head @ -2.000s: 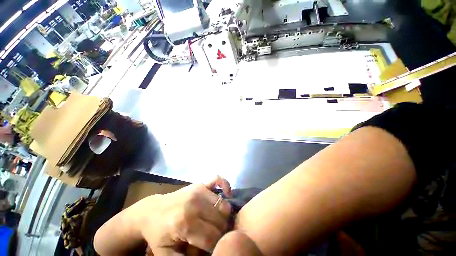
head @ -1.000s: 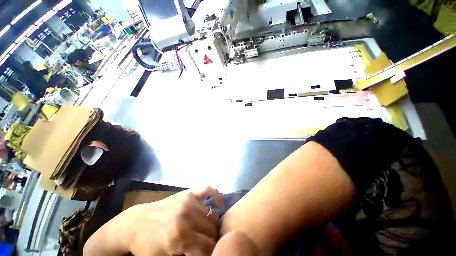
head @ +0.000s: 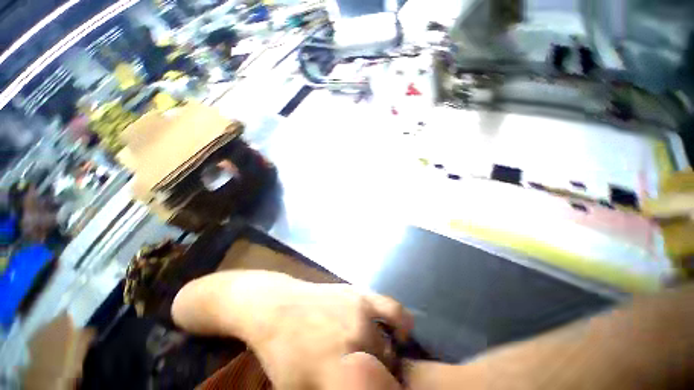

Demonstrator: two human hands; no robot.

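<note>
The head view is blurred. My left hand [head: 327, 324], bare, is low in the centre with its fingers curled by dark material; whether it grips this is unclear. My right forearm [head: 563, 354] enters from the lower right towards it. A rounded fingertip or thumb shows at the bottom, but I cannot tell whose hand it belongs to. My right hand is otherwise hidden or cut off. The template [head: 533, 217], white with pink and yellow bands and black slots, lies beyond my hands, partly washed out by glare.
A brown panel stack [head: 179, 148] with a white roll [head: 218, 177] stands at the left. The machine head [head: 415, 95] with a red mark is behind. The grey machine table [head: 472, 286] spans the middle. Blurred workstations and blue material [head: 27, 278] show at the far left.
The view has swung, so the stack, machine and template appear further right. My right forearm is lower in the picture, and its black sleeve has left view. My hands stay close together.
</note>
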